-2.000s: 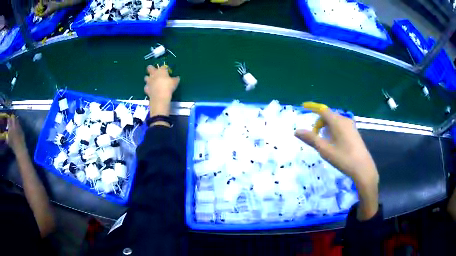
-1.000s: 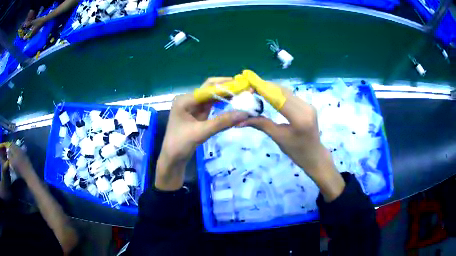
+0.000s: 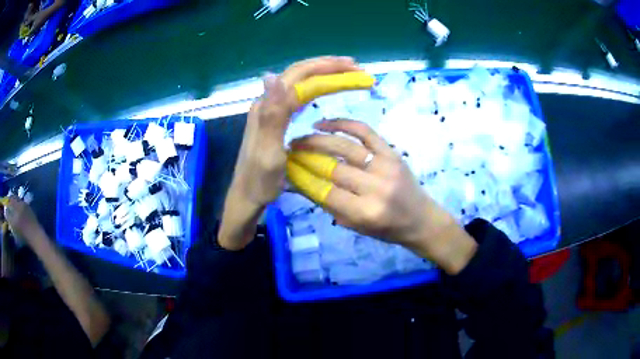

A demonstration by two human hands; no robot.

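My left hand [image 3: 263, 140] is raised over the left edge of the housing bin, with a yellow finger cot on an extended, curved finger. My right hand [image 3: 372, 182] is turned back-up against the left palm, with yellow cots on two fingers and a ring. The hands touch; anything between them is hidden by the fingers. The blue housing bin [image 3: 379, 286] below is full of pale translucent housings [image 3: 463, 154] with black dots. The blue module bin [image 3: 130, 258] at the left holds jumbled white-and-black wired modules [image 3: 147, 207].
Green conveyor belt [image 3: 175, 56] runs beyond the bins, behind a bright metal rail [image 3: 224, 105]. A wired module [image 3: 437, 29] and a few others lie on it. Another person's arm [image 3: 63, 273] is at the left. Blue bins stand across the belt at upper left.
The white module seen between both hands is no longer visible. The right hand has turned over and closed against the left palm. The view has shifted, so belt and bins sit higher.
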